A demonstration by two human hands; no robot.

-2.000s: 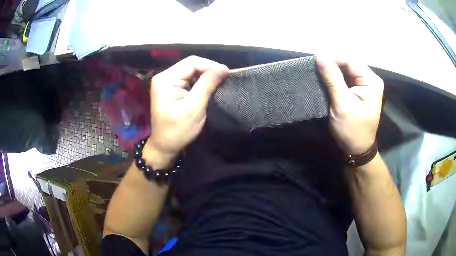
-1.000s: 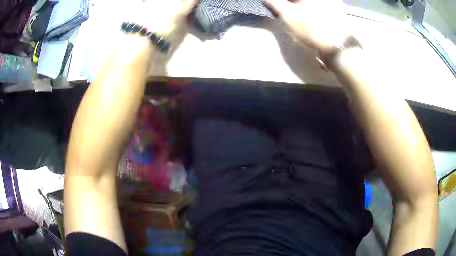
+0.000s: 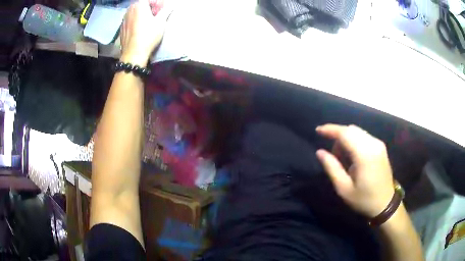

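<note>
Dark grey patterned cloth pieces (image 3: 316,14) lie loosely overlapping on the white table (image 3: 244,43), cut off by the top edge. My left hand (image 3: 141,30), with a black bead bracelet, reaches onto the table's left part, over pale blue-grey cloth (image 3: 173,51). Its fingers are near the top edge, and whether they grip a piece cannot be made out. My right hand (image 3: 359,168) is over my black-clothed lap, with thumb and fingers apart and nothing in it.
A clear bottle (image 3: 51,23) and a pale blue-grey stack (image 3: 104,24) are at the table's left end. Black-handled scissors (image 3: 451,30) are at the top right. A cardboard box (image 3: 168,201) and a pink plastic bag (image 3: 178,132) are below the table's dark edge.
The grey piece held in both hands is released among the cloth on the table. My left hand has moved left to the pale pieces. My right hand has drawn back over my lap.
</note>
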